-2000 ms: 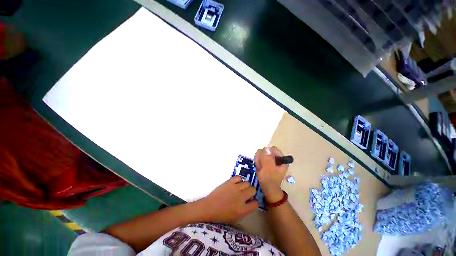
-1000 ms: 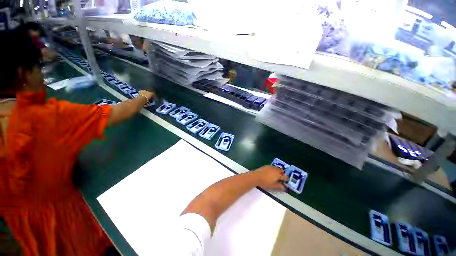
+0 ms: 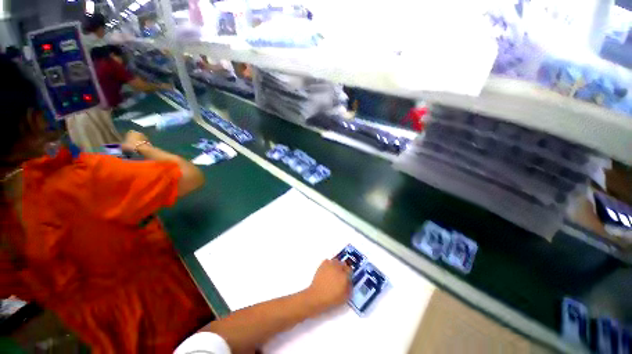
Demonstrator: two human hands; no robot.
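My left hand (image 3: 332, 282) is over the white work sheet (image 3: 277, 238), its fingers on two flat housings with pale rims and dark blocks inside. One housing (image 3: 366, 289) lies at the right of my fingers; the other (image 3: 352, 256) is partly behind them. The two lie side by side, touching or nearly so. The picture is blurred, so the exact grip is hard to see. My right hand is out of the picture.
The green belt (image 3: 388, 200) runs beyond the pale rail (image 3: 409, 263), carrying more housings (image 3: 447, 246). Stacked grey trays (image 3: 499, 166) stand behind it under a white shelf. A brown board (image 3: 457, 325) lies at lower right. A person in orange (image 3: 118, 228) is at the left.
My left hand has moved from the belt back over the white sheet, with two housings now there. The view has shifted left, and the neighbour's arm has drawn back from the belt.
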